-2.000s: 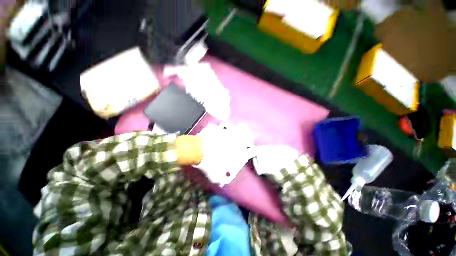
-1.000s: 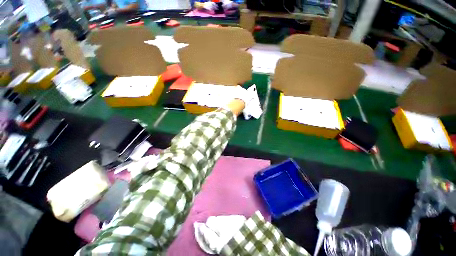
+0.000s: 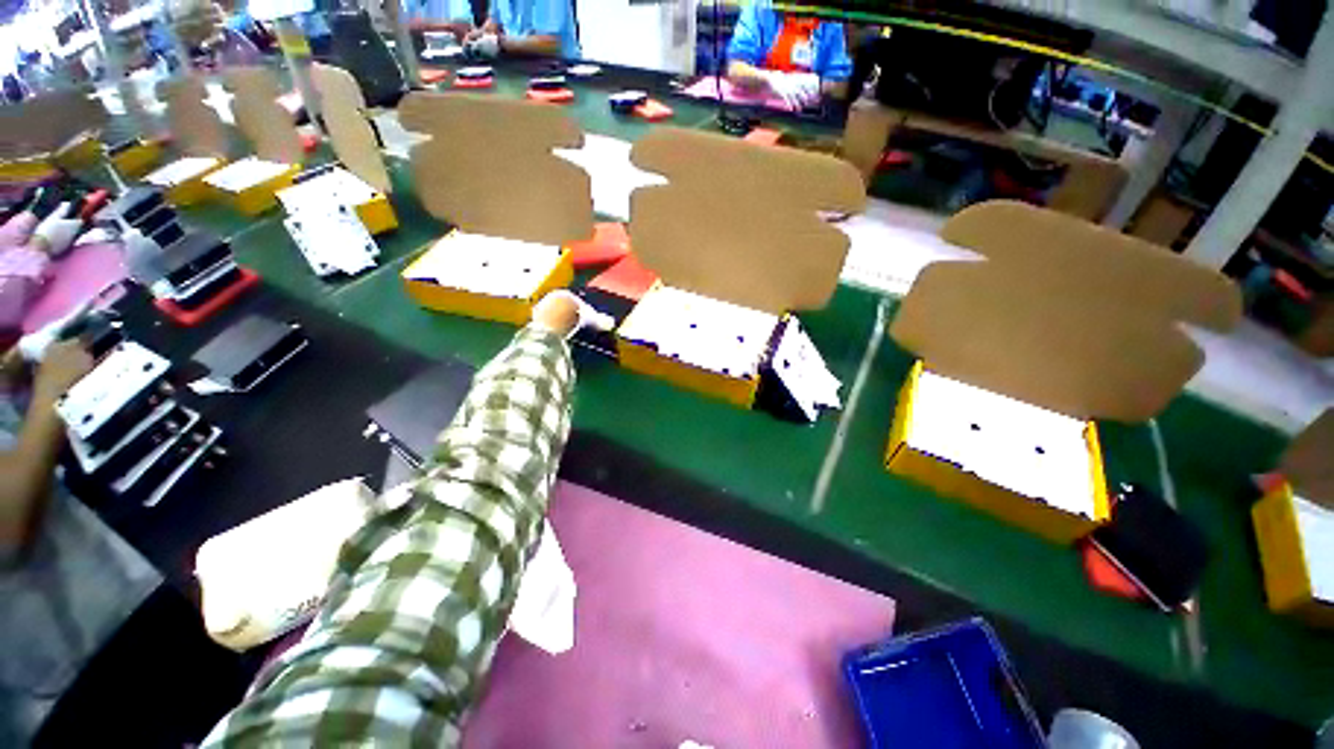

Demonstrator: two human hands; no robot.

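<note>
My left hand [image 3: 568,312], in a white glove with bare skin at the wrist, reaches across the green line surface. Its fingertips are at a black device [image 3: 603,303] between two yellow cartons; the grip is too small to make out. The nearer carton [image 3: 688,340] has a raised brown lid and a white insert with dark holes. A white part with dark holes [image 3: 803,369] leans by its right side, beside something black. My right hand is not in view; only an unclear white sliver shows at the bottom edge.
Pink pad [image 3: 658,600] with a white cloth [image 3: 546,594] on it. Blue bin [image 3: 944,688] at its right, wipes pack [image 3: 278,563] at its left. Dark devices [image 3: 417,410] lie beyond the pack. More cartons [image 3: 1002,446] line the green surface. Another person's arm [image 3: 51,395] is at far left.
My left hand has moved from the carton's right side to its left side and let go of the white part, which now leans there. My right hand has left the view.
</note>
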